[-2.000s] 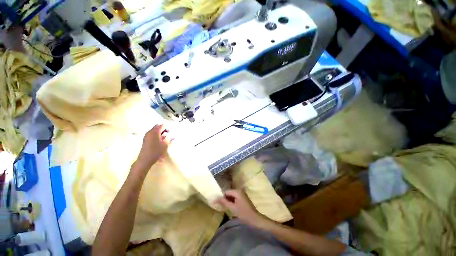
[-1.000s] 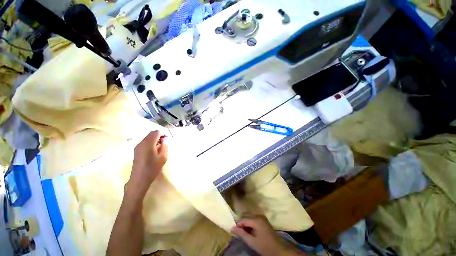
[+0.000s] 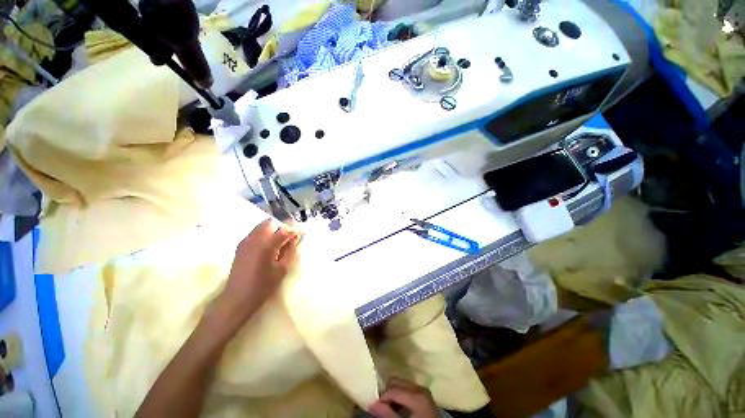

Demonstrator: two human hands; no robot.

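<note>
A pale yellow garment piece (image 3: 176, 326) spreads over the left of the table and hangs off its front edge. My left hand (image 3: 265, 253) pinches its folded edge just in front of the presser foot (image 3: 329, 211). My right hand (image 3: 404, 400), cut off by the bottom edge, holds the same edge lower down, near the lap. The strip between my hands looks fairly straight. The white sewing machine (image 3: 392, 122) with a blue stripe stands behind. Bright lamp light washes out the cloth near the needle, so I cannot tell whether it lies under the foot.
Blue thread snips (image 3: 445, 237) lie on the machine bed. A black smartphone (image 3: 535, 181) and a small white box (image 3: 546, 220) lie at the right. Blue-white checked cloth (image 3: 335, 45) is behind the head. A brown board (image 3: 547, 355) and heaped yellow cloth (image 3: 678, 351) are at the lower right.
The view has moved closer and shifted. My left hand is nearer the presser foot, with its fingers still on the edge. My right hand sits lower in the picture, still holding the cloth.
</note>
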